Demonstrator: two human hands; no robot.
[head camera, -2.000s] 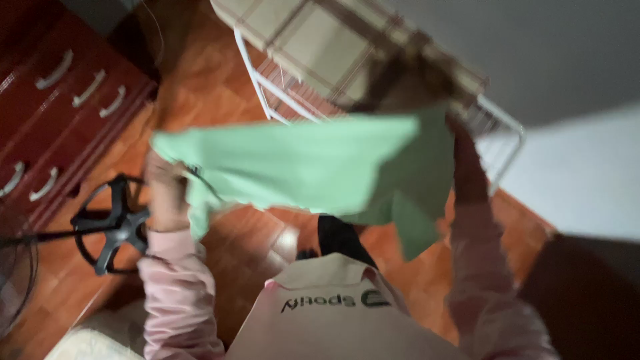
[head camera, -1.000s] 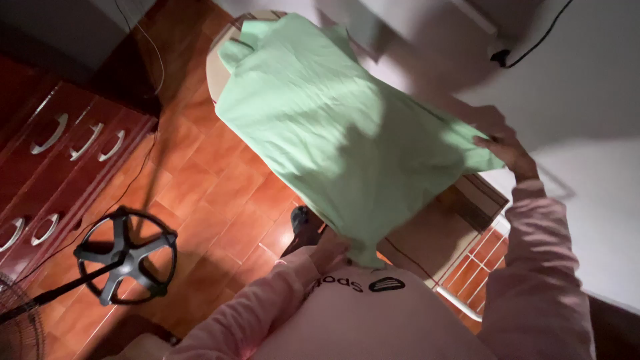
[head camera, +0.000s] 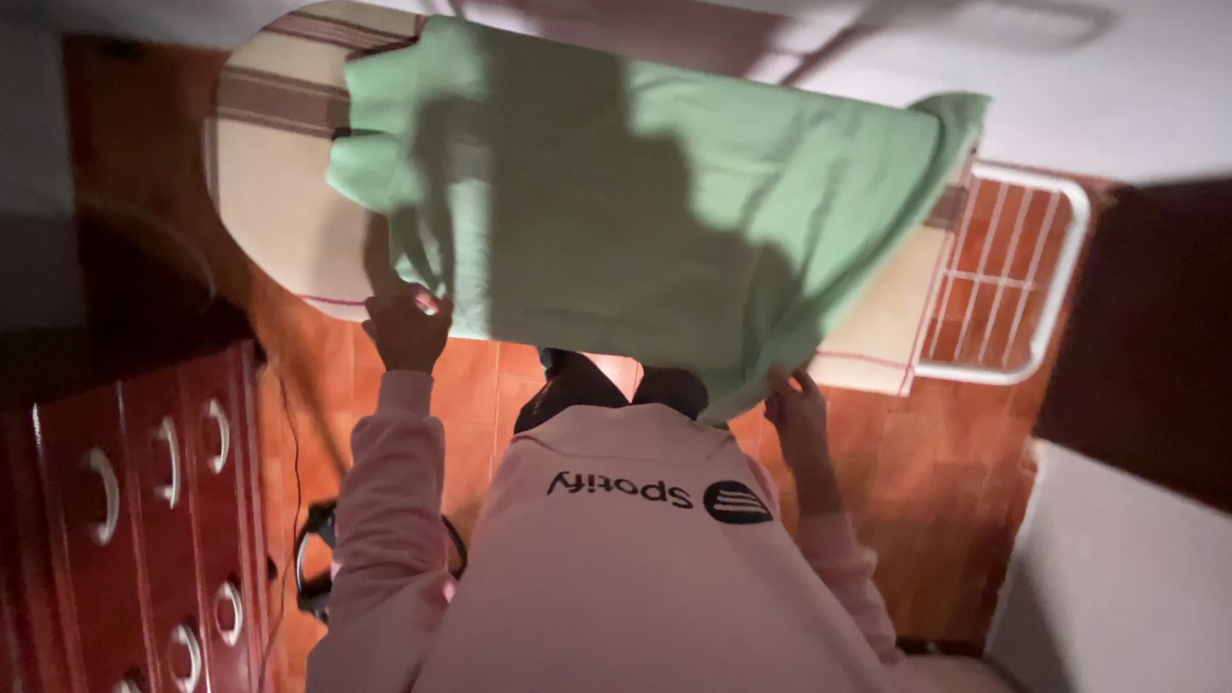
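A light green garment (head camera: 597, 192), with creases and a folded edge at its right, lies spread over an ironing board (head camera: 279, 212) with a beige plaid cover. My left hand (head camera: 409, 322) pinches the garment's near edge at the left, close to a sleeve-like part. At the near right corner, the fingers of my right hand (head camera: 794, 395) hold the cloth where it hangs past the board's near edge. Shadows fall across the middle of the cloth.
A white wire rack (head camera: 1001, 274) extends from the board's right end. A dark red chest of drawers (head camera: 144, 520) stands at the left. A thin cable (head camera: 292, 462) and a dark round base (head camera: 318, 558) are on the tiled floor. A pale wall runs behind the board.
The garment, stretched between my hands in the earliest frame, now lies along the board. Since one second ago my left hand has moved to the board's left part and my right hand to the near side. The view has turned.
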